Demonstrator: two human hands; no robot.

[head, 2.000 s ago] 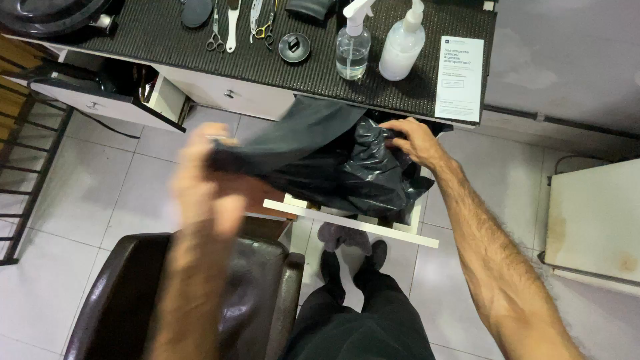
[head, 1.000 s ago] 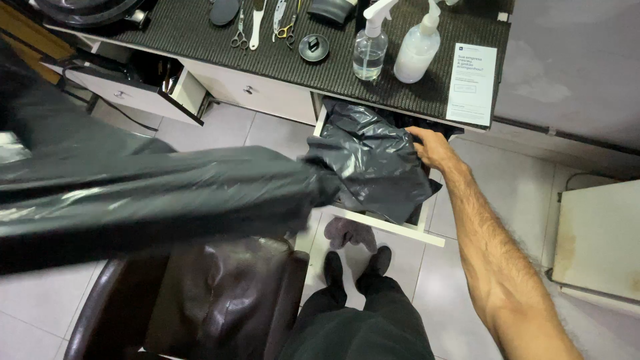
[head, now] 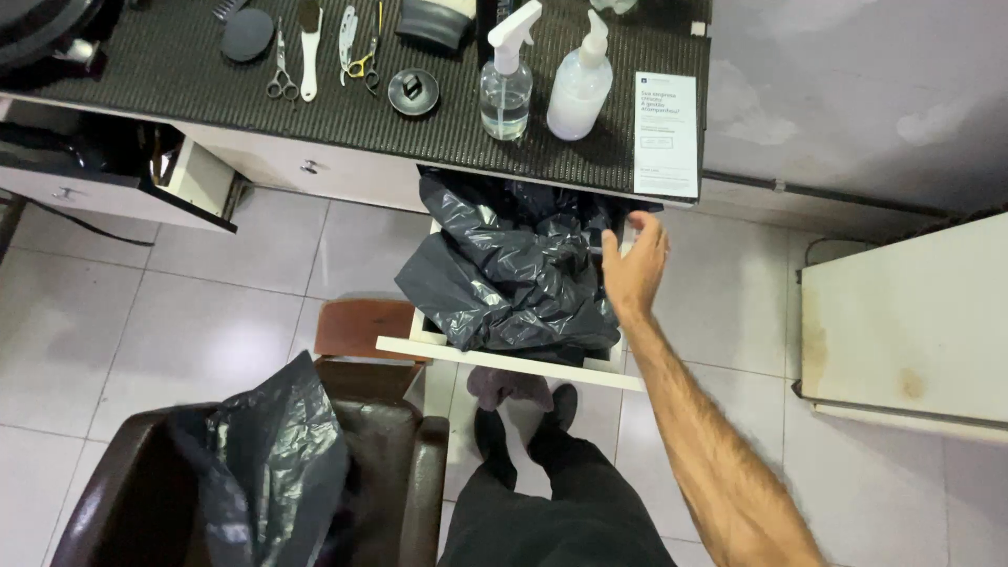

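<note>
My right hand is at the right side of the pulled-out white drawer, fingers apart and holding nothing. Beside it, crumpled black plastic bags fill the drawer and bulge over its left side. Another black plastic bag lies on the dark brown leather chair at the lower left. My left hand is out of view.
On the ribbed black counter mat stand a spray bottle and a white pump bottle, near scissors, a brush and a printed card. Another drawer stands open at left. A white cabinet is at right.
My left hand has gone out of view. The black bag stretched out to the left a second ago now lies on the chair. My right hand has come off the bags in the drawer.
</note>
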